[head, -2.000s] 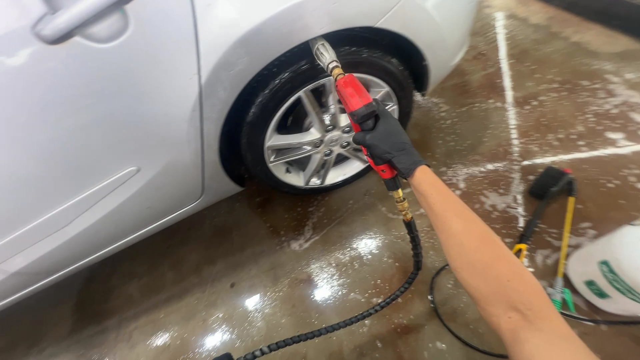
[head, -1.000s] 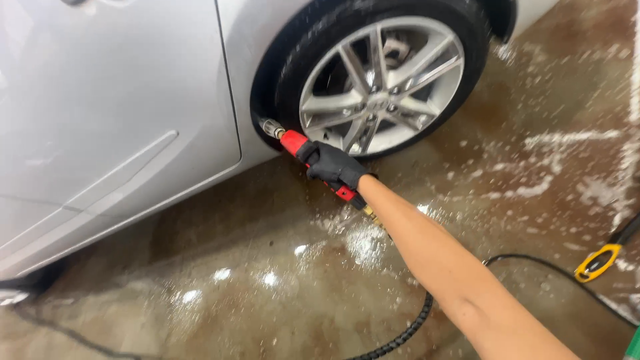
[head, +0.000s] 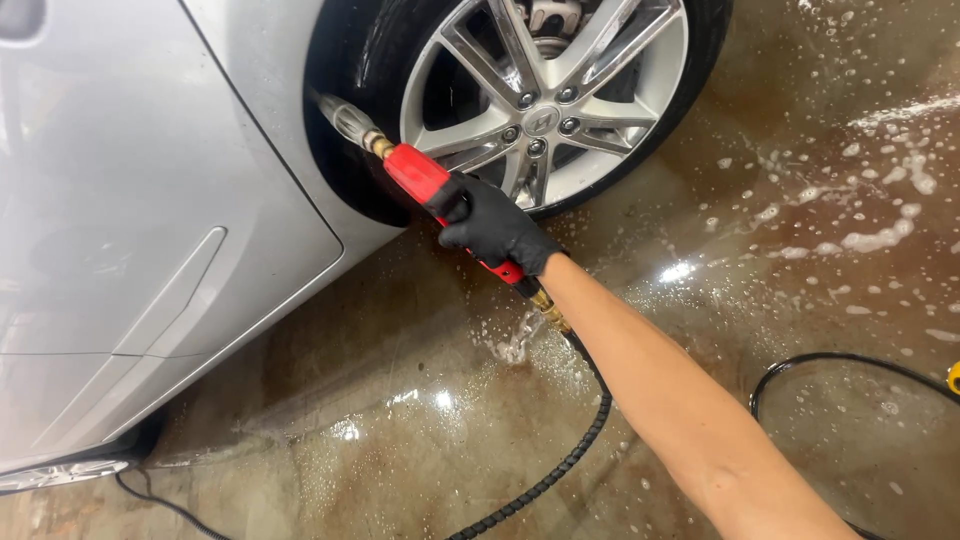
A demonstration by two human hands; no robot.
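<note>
My right hand [head: 501, 225], in a black glove, is closed around a red and black spray gun [head: 417, 174] with brass fittings. Its clear, blurred nozzle [head: 349, 120] points up and left into the dark gap between the wheel arch and the left side of the tyre [head: 382, 56]. Beside the gun is the silver alloy wheel rim [head: 541, 121], with brake parts partly showing behind the spokes. From the gun's lower end, a spiral-wrapped black hose [head: 589, 439] curves down to the bottom edge. My left hand is out of view.
The silver car's door [head: 150, 187] and sill fill the left side. Part of another wheel [head: 64, 474] shows at lower left, near a thin black cord [head: 169, 504]. A black hose [head: 825, 356] loops at right on the wet concrete floor [head: 360, 390], which has foam patches.
My right hand has brought the spray gun from the top of the tyre down to its left side, then somewhat up along the arch gap. The view has moved closer to the wheel.
</note>
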